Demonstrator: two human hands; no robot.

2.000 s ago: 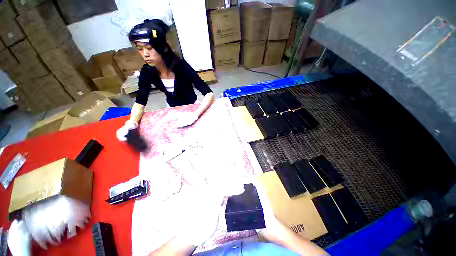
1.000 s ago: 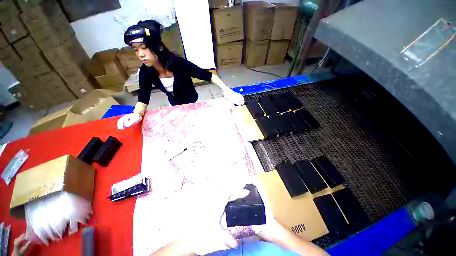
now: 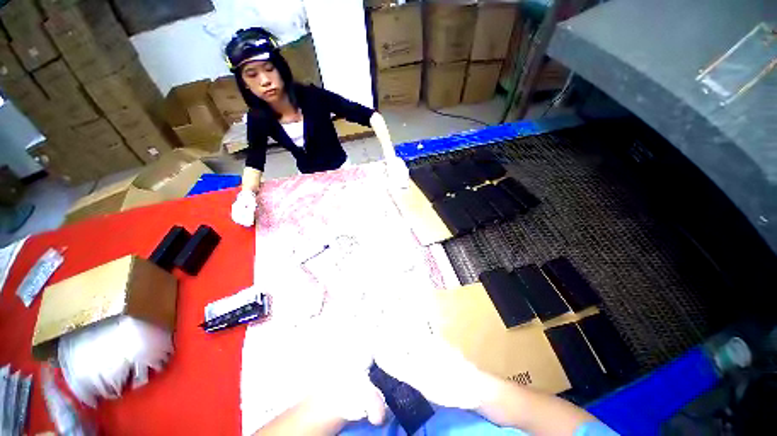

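A black case [image 3: 400, 398] is held low in front of me, near the bottom edge, tilted with a narrow side showing. My left hand [image 3: 353, 390] grips it from the left, and my right hand [image 3: 439, 370] is on its right side. Both hands are white and washed out by glare over the pink-and-white table covering [image 3: 328, 213], so finger details are hard to tell. Several black cases [image 3: 535, 294] lie in rows on a cardboard sheet [image 3: 477, 332] at my right. More cases [image 3: 473, 196] lie on a farther cardboard sheet [image 3: 420, 213].
The mesh belt [image 3: 630, 247] and blue wrapping [image 3: 669, 383] are at right, under a grey hood [image 3: 673, 60]. A person [image 3: 298, 128] stands across the table. The red tablecloth [image 3: 111, 223] holds an open carton [image 3: 106, 294], two black cases [image 3: 198, 249] and a bagged black piece [image 3: 235, 309].
The case in my hands has turned from its broad face to a narrower side. The other person's left hand has moved onto the far cardboard. A second black case has joined the one behind the carton.
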